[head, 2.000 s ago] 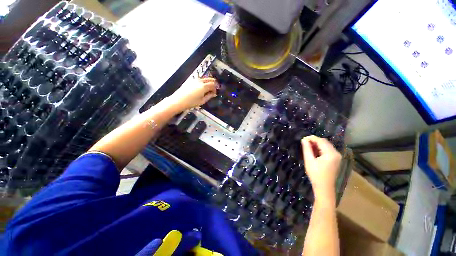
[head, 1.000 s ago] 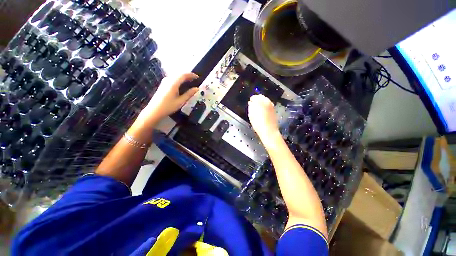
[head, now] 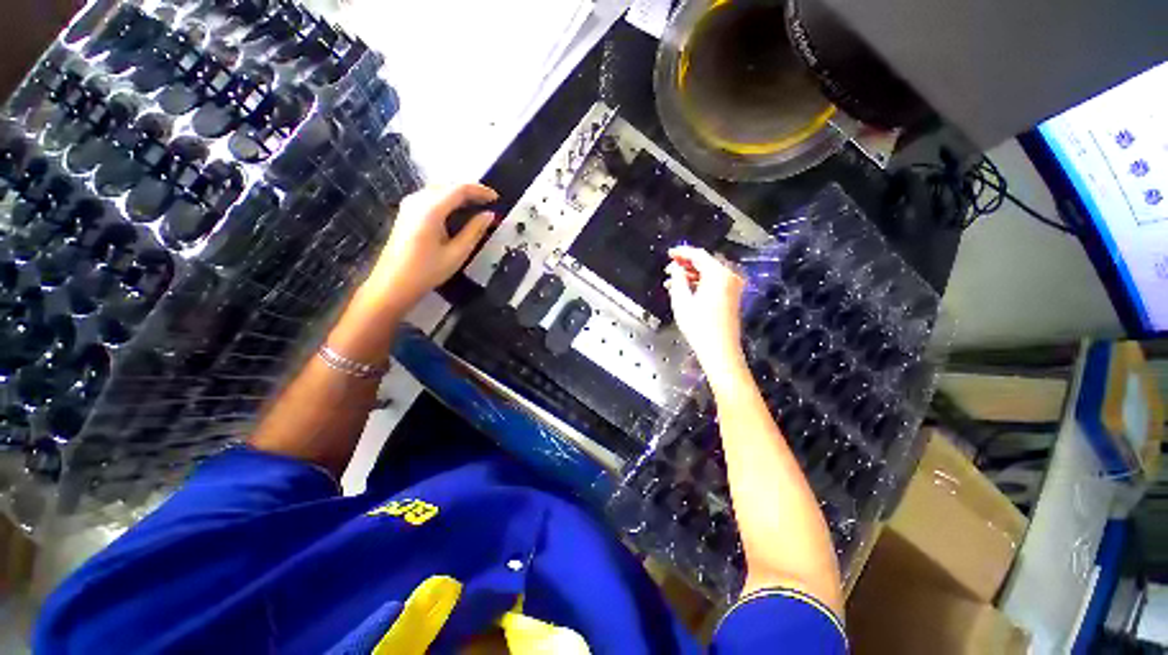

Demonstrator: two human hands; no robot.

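Note:
My left hand (head: 429, 243) is at the left edge of the perforated silver plate (head: 615, 356), thumb and forefinger apart with only a dark gap between them. My right hand (head: 707, 297) is over the right edge of the dark square fixture (head: 640, 237), fingertips together; whether they hold a part is unclear. Dark parts sit in the fixture, hard to tell apart. Three black oval parts (head: 567, 325) lie on the plate's near edge. A clear blister tray (head: 833, 339) with black parts is right of the plate, partly under my right forearm.
Tall stacked blister trays (head: 167, 218) stand at left. A grey machine head (head: 986, 58) and a round clear ring (head: 749, 96) with a yellow edge hang over the plate's far side. Cables (head: 980, 192) and a monitor (head: 1127, 179) are upper right, a cardboard carton (head: 941, 525) lower right.
My left hand has moved from the fixture to the plate's left edge. My right hand has moved from the tray to the fixture, then slightly right. The camera view has shifted.

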